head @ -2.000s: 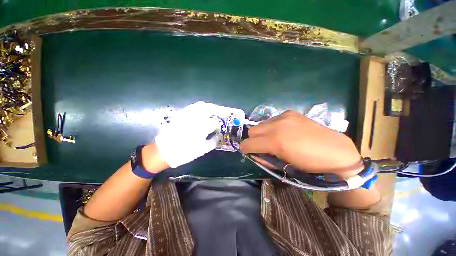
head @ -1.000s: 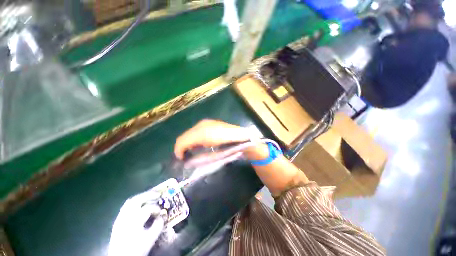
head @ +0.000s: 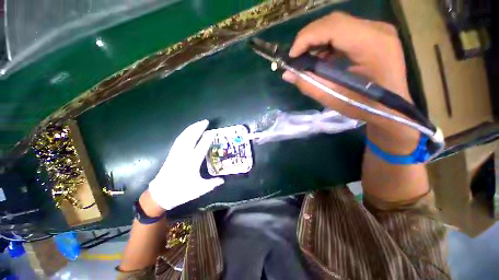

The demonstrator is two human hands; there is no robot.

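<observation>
A white rounded-square socket housing (head: 230,150) lies open side up on the dark-green mat, with crowded metal parts and a blue spot inside. My left hand (head: 183,167), in a white glove, holds its left edge between thumb and fingers. My bare right hand (head: 350,60) grips a black soldering iron (head: 339,76), raised at the upper right, its tip pointing up-left near the rail and away from the housing. A pale tube runs along the iron. A bagged white cord (head: 306,124) runs right from the housing, partly behind my right forearm.
A cardboard parts tray (head: 87,169) heaped with gold brass pieces is at the left, with a loose brass piece (head: 113,191) beside it. A taped rail (head: 164,52) borders the green belt. A cardboard tool tray (head: 457,93) is at the right. Clear plastic shows upper left.
The view has swung back left from the right side. My right hand, blurred beside the housing a second ago, now holds the iron up at the upper right. My left hand still holds the housing.
</observation>
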